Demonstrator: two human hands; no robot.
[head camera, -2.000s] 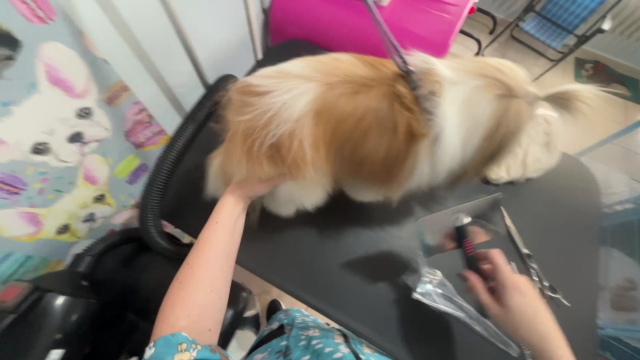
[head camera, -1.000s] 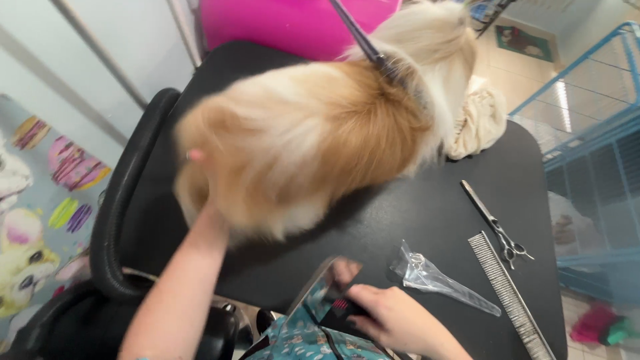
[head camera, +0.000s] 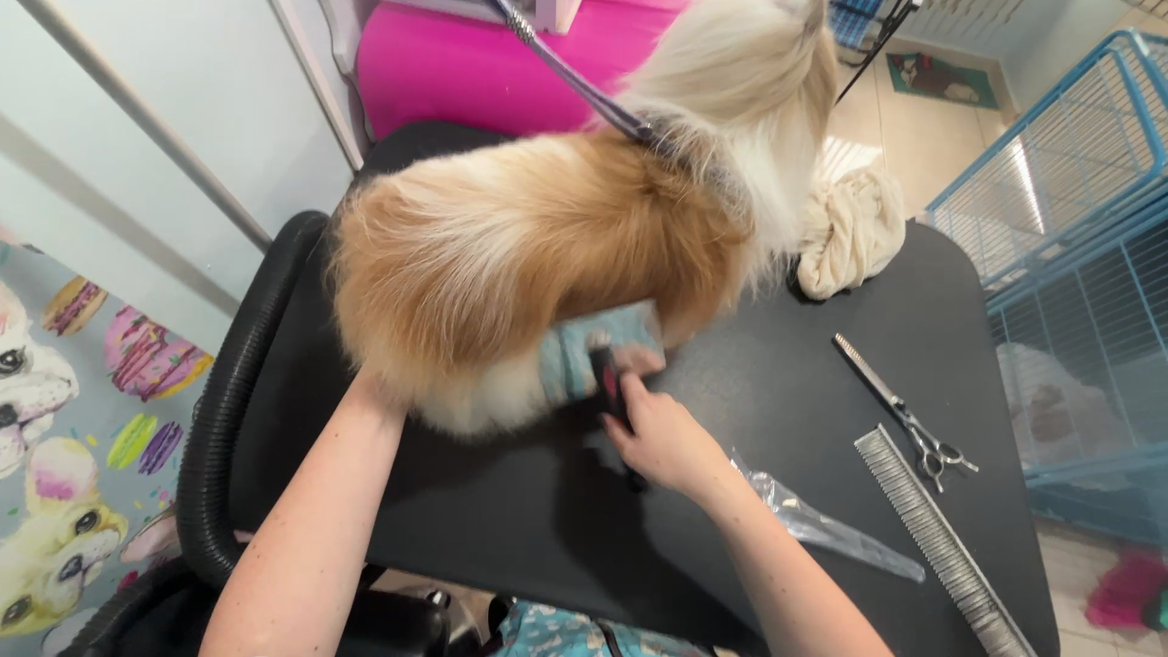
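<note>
A tan and white long-haired dog (head camera: 511, 246) stands on a black grooming table (head camera: 730, 383), a grey lead (head camera: 584, 87) at its neck. The fingers of my left hand (head camera: 388, 392) are hidden in the fur at its rear, so their grip cannot be seen. My right hand (head camera: 671, 438) holds the black handle of a slicker brush (head camera: 610, 351); its shiny, reflective head is against the dog's lower side. Right of that hand lie a clear plastic sleeve (head camera: 821, 525), a metal comb (head camera: 940, 538) and thinning scissors (head camera: 899, 411).
A cream cloth (head camera: 853, 233) lies at the table's far right corner. Blue wire cages (head camera: 1095, 274) stand to the right. A black ribbed hose (head camera: 219, 411) curves along the left edge. Behind the dog is a pink cylinder (head camera: 456, 78).
My right hand has brought the brush from near the table's front edge up to the dog's side. The dog's head end has turned farther away since the earliest frame. The view has shifted.
</note>
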